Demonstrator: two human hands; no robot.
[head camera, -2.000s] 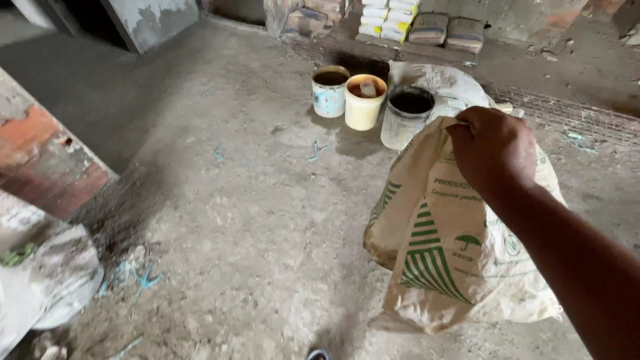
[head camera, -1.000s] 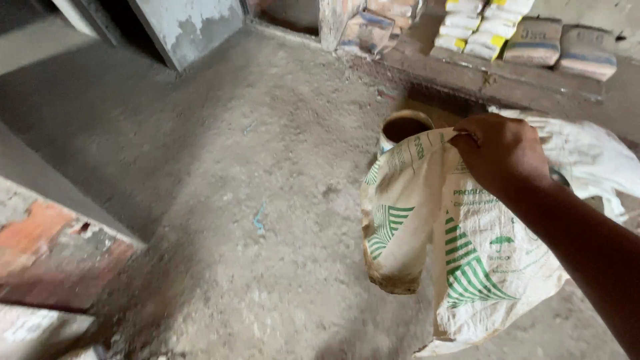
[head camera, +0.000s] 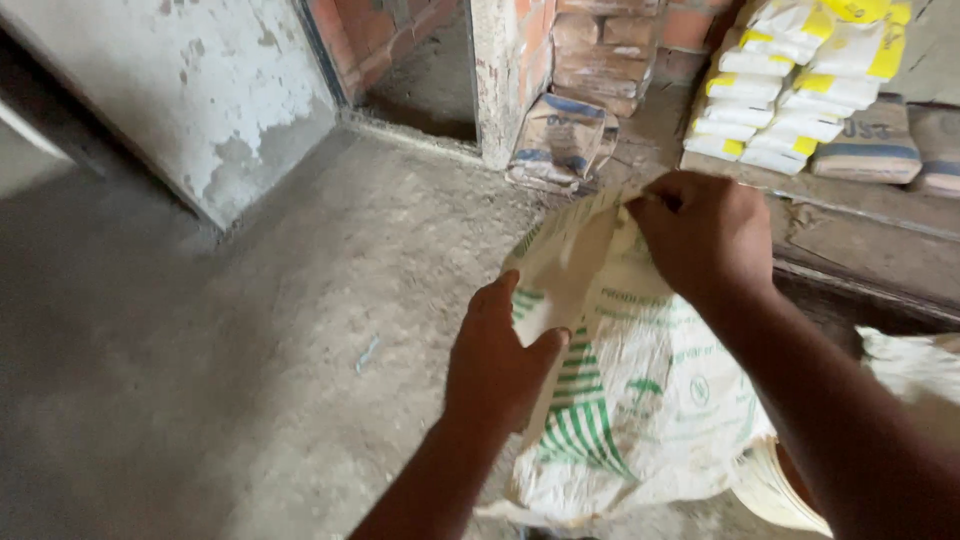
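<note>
A white woven plastic sack (head camera: 645, 405) with green print hangs from my right hand (head camera: 705, 232), whose thumb and fingers pinch its upper edge. My left hand (head camera: 499, 349) is at the sack's left side, thumb and fingers apart around its open edge; whether it touches the sack I cannot tell. Below the sack's lower right side, a cream plastic bucket (head camera: 772, 480) is partly hidden by the sack and my right forearm.
Stacked white and yellow bags (head camera: 795, 90) and printed paper sacks (head camera: 866, 146) line the back right. Another paper sack (head camera: 559, 142) leans by a doorway post (head camera: 499, 82). A patchy plastered wall (head camera: 202, 97) stands left. A blue scrap (head camera: 366, 354) lies on the concrete floor (head camera: 322, 300).
My left hand has come into view beside the sack. My right hand still grips the sack's upper edge. The view has shifted, and most of the bucket group is out of sight.
</note>
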